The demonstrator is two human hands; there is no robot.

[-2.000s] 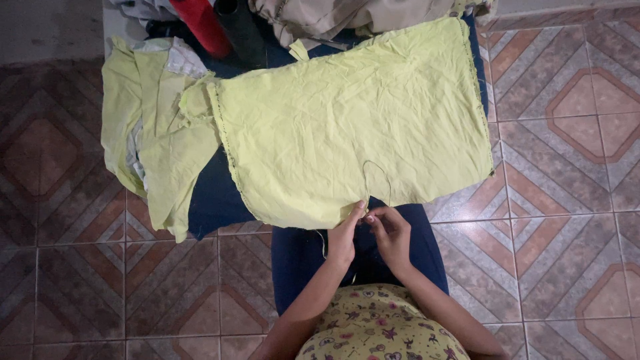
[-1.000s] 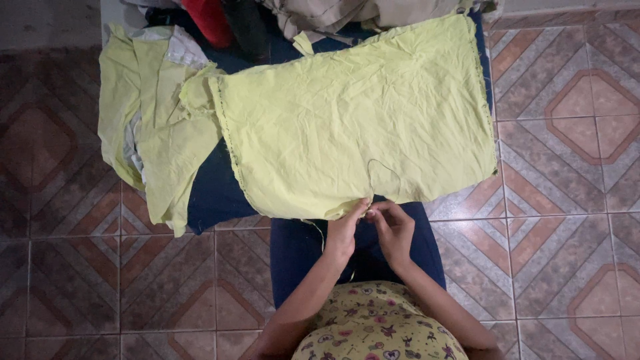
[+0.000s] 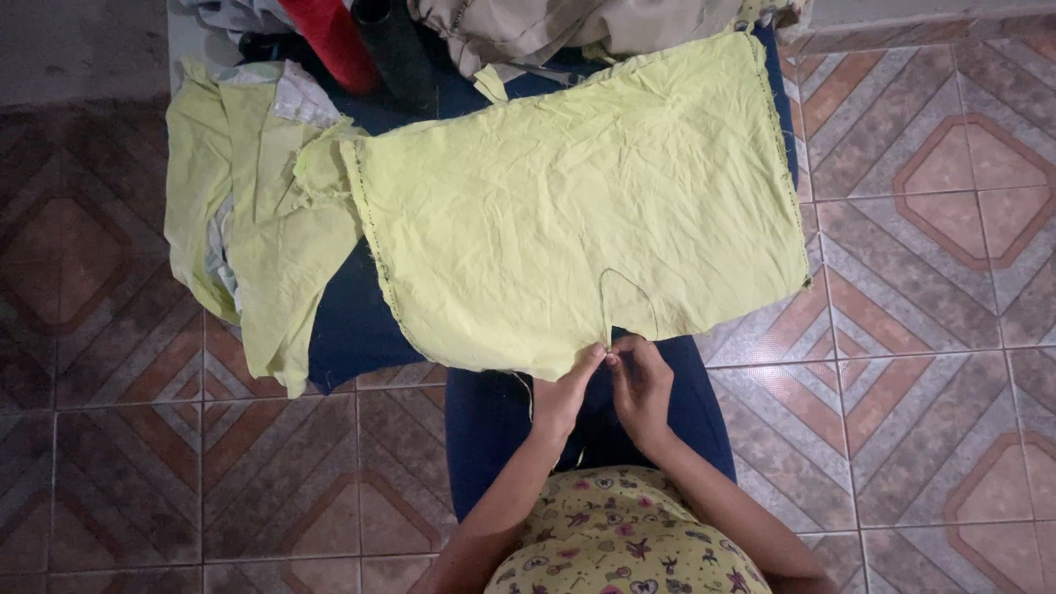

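Observation:
A yellow-green cloth lies spread over a dark blue cloth, with dark stitches along its left and right edges. At its near edge, my left hand pinches the fabric between thumb and fingers. Just to the right, my right hand has thumb and fingertips together at the same edge; whether a needle is between them is too small to tell. A dark thread loops over the cloth above both hands. A thin pale strand hangs below the edge, left of my left wrist.
Crumpled yellow-green fabric lies at the left on the dark blue cloth. A red roll and a black roll are behind it. Beige fabric is heaped at the back. Tiled floor surrounds the work surface.
The thread loop on the cloth has changed shape. My hands have stayed close together at the near edge.

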